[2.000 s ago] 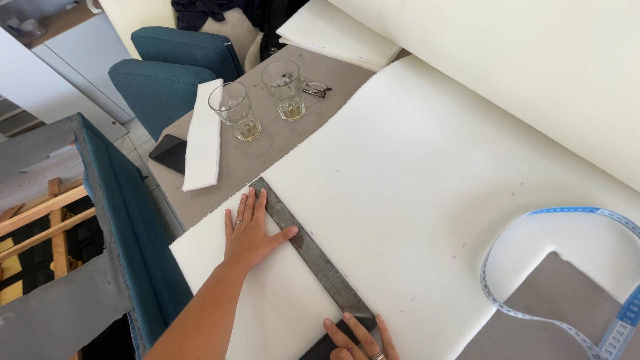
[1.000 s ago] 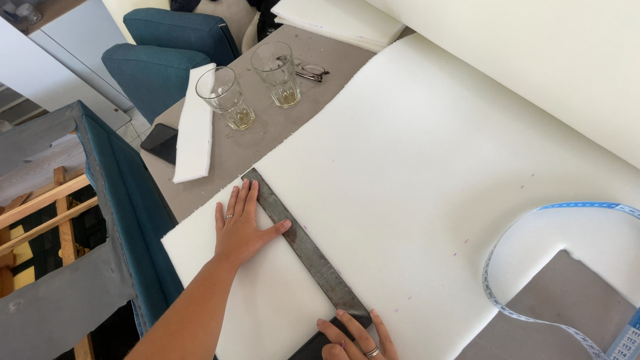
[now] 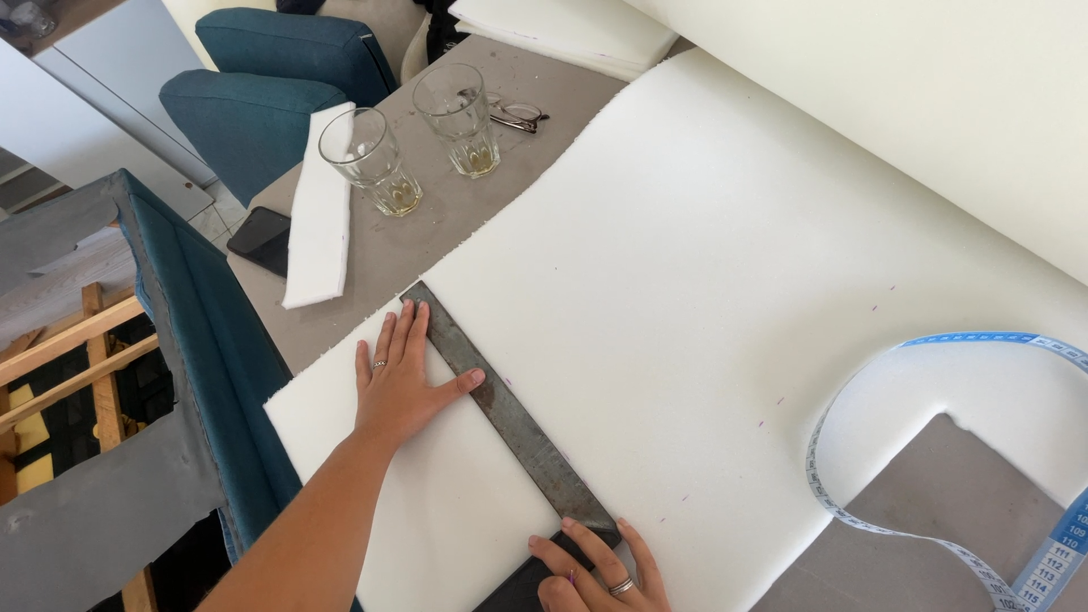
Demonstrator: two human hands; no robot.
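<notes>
A white foam sheet (image 3: 680, 255) with small purple marks lies over the table. Across its lower left part rests a metal try square, its worn blade (image 3: 510, 408) slanting from upper left to lower right and its black stock (image 3: 531, 582) at the bottom edge. My left hand (image 3: 404, 387) presses flat beside the blade's far end, fingertips and thumb on the metal. Over the corner where blade and stock meet lies my right hand (image 3: 599, 569), fingers spread and curled on the square; its lower part is cut off by the frame. A blue and white tape measure (image 3: 824, 476) loops at the right.
Two drinking glasses (image 3: 374, 161) (image 3: 459, 119), eyeglasses (image 3: 517, 115), a white foam strip (image 3: 321, 212) and a dark phone (image 3: 262, 240) are on the grey-brown table (image 3: 408, 246). A teal upholstered frame with wooden slats (image 3: 72, 340) stands left. A large foam roll (image 3: 918, 93) fills the upper right.
</notes>
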